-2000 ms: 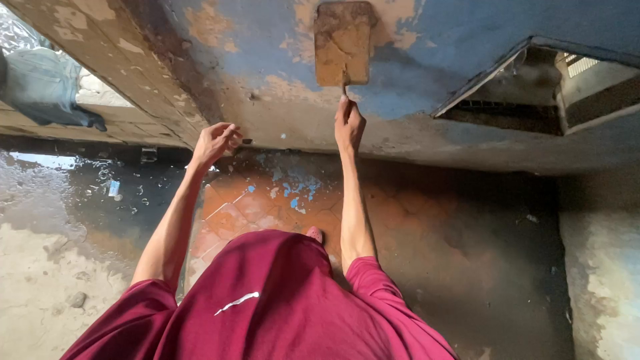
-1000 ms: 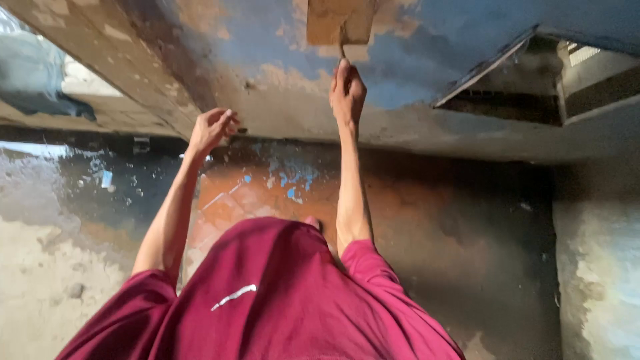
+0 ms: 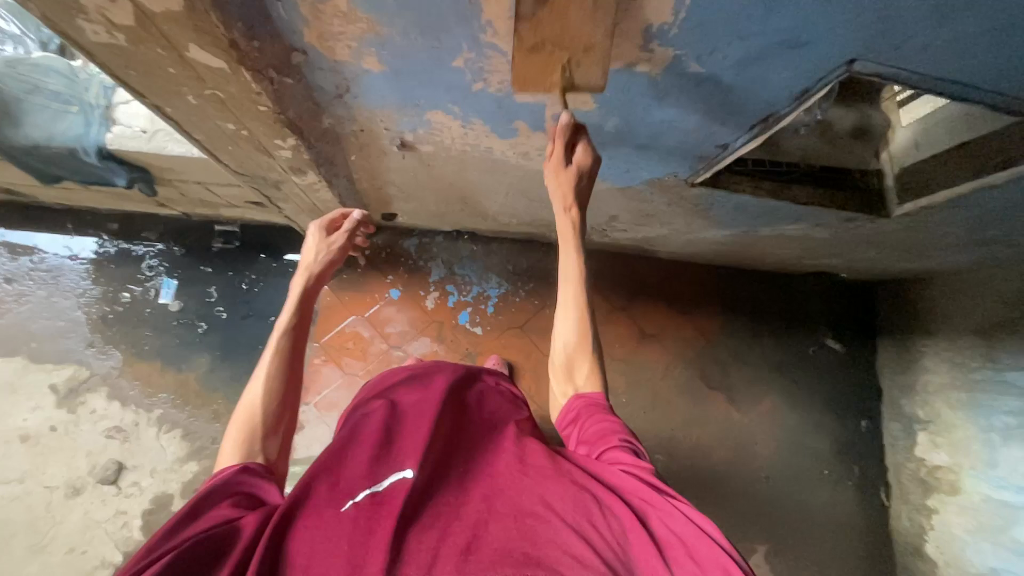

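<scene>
My right hand [image 3: 573,164] is closed around the thin handle of a flat rectangular tool [image 3: 560,48], whose wide tan face lies at or very near the wall; the top of the tool is cut off by the frame edge. The wall [image 3: 448,96] has blue paint with bare tan patches around the tool. My left hand [image 3: 334,240] holds nothing, its fingers loosely bent, close to the foot of the wall beside a small dark hole [image 3: 389,217].
An angular opening [image 3: 848,148] is in the wall at right. Blue paint flakes [image 3: 464,317] lie on the reddish tiled floor [image 3: 400,320], which looks wet. Dark cloth [image 3: 64,136] hangs over a ledge at upper left. A stone [image 3: 106,472] lies at lower left.
The tool in my right hand was wholly in view two seconds ago and is now partly beyond the top edge. My left hand stays near the wall's foot.
</scene>
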